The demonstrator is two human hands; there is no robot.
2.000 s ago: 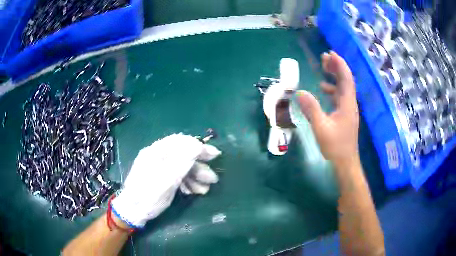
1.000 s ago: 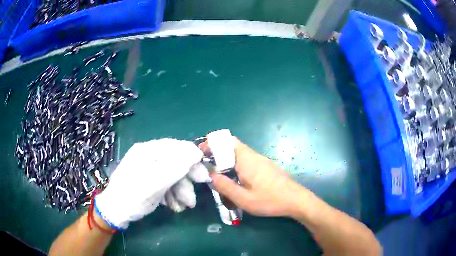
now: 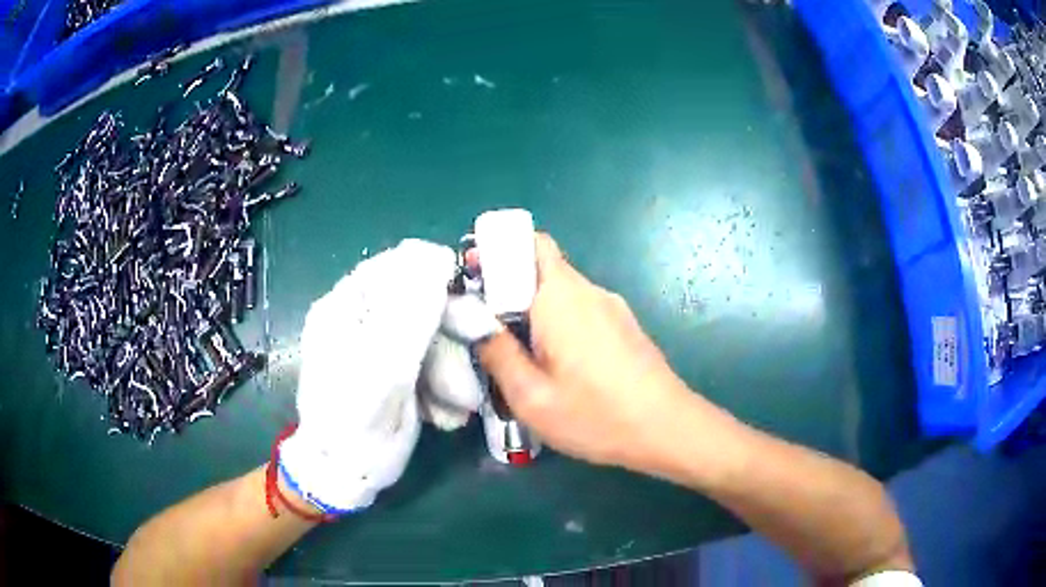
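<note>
A white curved unit (image 3: 506, 259) is held upright over the bench, its broad white end at the top and a small red spot at its lower end. My right hand (image 3: 585, 361), bare, grips it from the right, covering its middle. My left hand (image 3: 379, 355), in a white knitted glove with a blue cuff edge, is at the unit's upper left. Its fingertips hold a small black-and-silver part (image 3: 462, 275) against the unit's side. The fingers hide most of that part and where it meets the unit.
A pile of loose black-and-silver parts (image 3: 155, 264) lies on the green bench (image 3: 596, 126) at left. A blue tray (image 3: 889, 172) of white and silver units stands at right. A blue bin (image 3: 126, 46) with dark parts is at the upper left.
My right hand has left the right tray side and taken hold of the unit, bringing it to my gloved hand. Since one second ago, both hands with the unit appear slightly higher in view.
</note>
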